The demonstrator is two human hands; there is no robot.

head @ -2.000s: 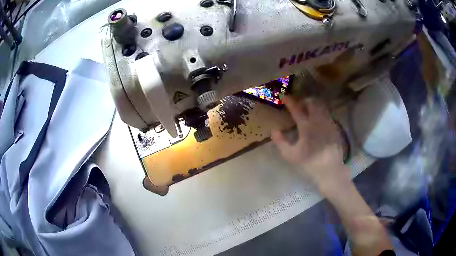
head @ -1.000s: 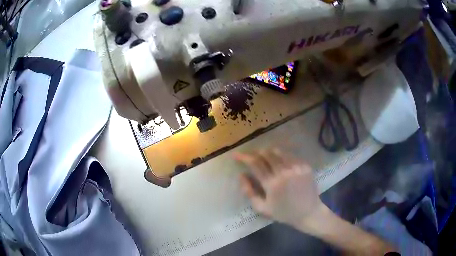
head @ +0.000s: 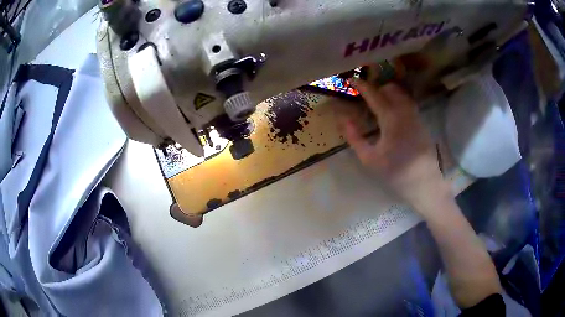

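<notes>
My right hand point(head: 396, 139) reaches over the right part of the yellow-brown bed plate point(head: 248, 176), its fingertips at the smartphone point(head: 339, 84). The fingers are spread and slightly blurred; whether they touch the phone I cannot tell. The phone's bright multicoloured screen shows partly under the machine arm. The off-white sewing machine point(head: 297, 46) stands over the bed. My left hand is not in view. The pale blue-grey garment panel point(head: 68, 179) with dark edging lies bunched on the table left of the needle area.
The white table point(head: 248, 247) has a curved front edge with ruler ticks. A white rounded item point(head: 486, 133) sits at its right edge. Dark printed clothing point(head: 347, 278) shows below. The scissors seen earlier are hidden behind my right hand and wrist.
My right hand has moved from the table front up and right to the phone, covering the scissors. The cloth has stayed put. The camera view has shifted slightly.
</notes>
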